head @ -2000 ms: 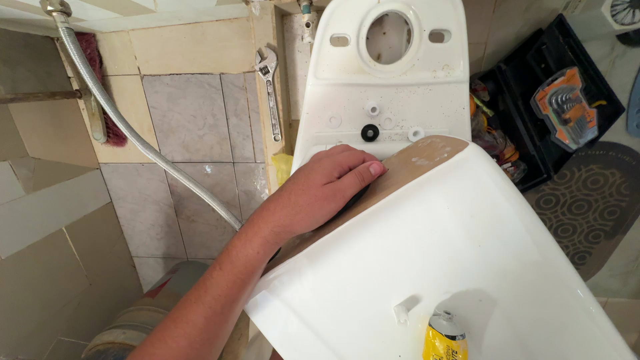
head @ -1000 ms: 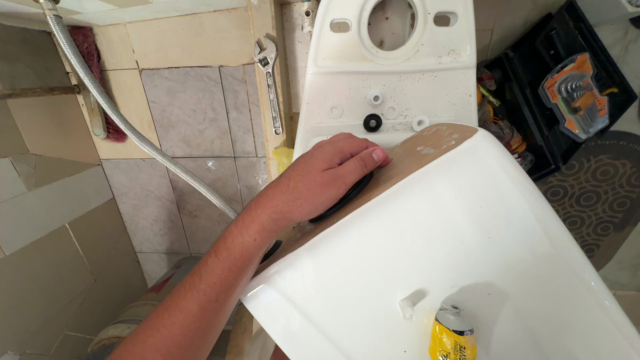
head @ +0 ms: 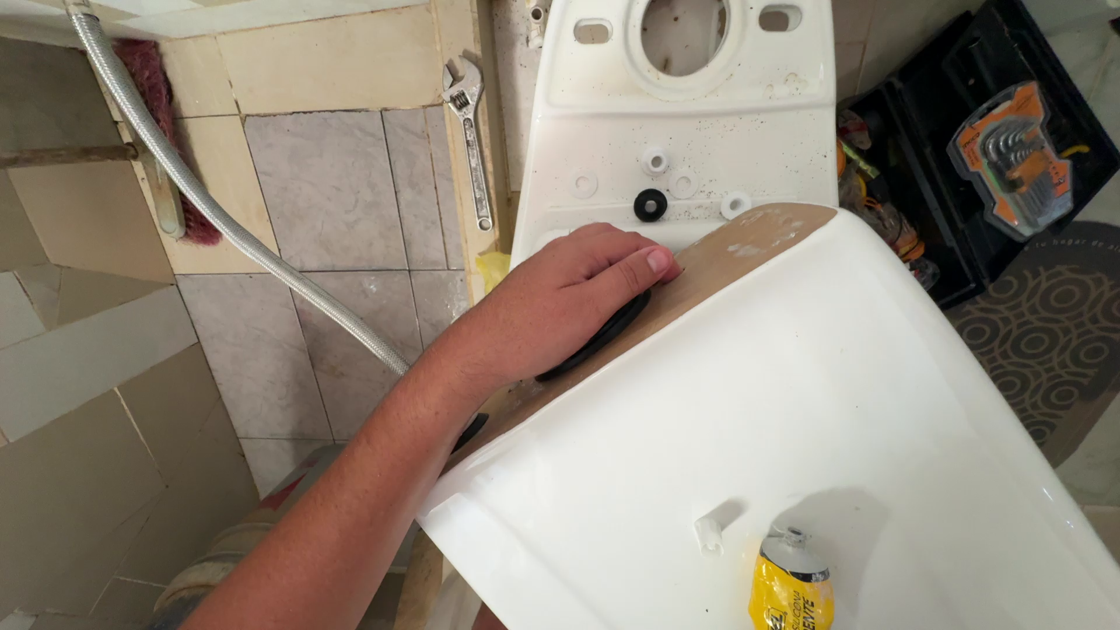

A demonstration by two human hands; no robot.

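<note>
My left hand (head: 577,306) lies over a black rubber gasket (head: 604,339) on the unglazed brown face of a white ceramic toilet tank (head: 787,376), its fingers curled and the thumb along the near side. The palm hides much of the gasket. Under my wrist shows another black rubber piece (head: 470,432). On the tank's white side are a yellow silicone tube (head: 792,577) and a small whitish plastic nozzle (head: 710,531). Beyond the hand, a black rubber washer (head: 650,206) and white plastic washers (head: 735,206) rest on the ceramic toilet bowl (head: 682,131). My right hand is out of view.
An adjustable wrench (head: 472,140) lies on a ledge left of the bowl. A braided hose (head: 236,232) crosses the tiled floor side. At right are an open black toolbox (head: 927,175) with a hex key set (head: 1015,162) and a patterned mat (head: 1050,341).
Two seconds ago my left hand covered nearly all of the gasket; now more of its black edge shows below the fingers. The tank and the silicone tube stay put.
</note>
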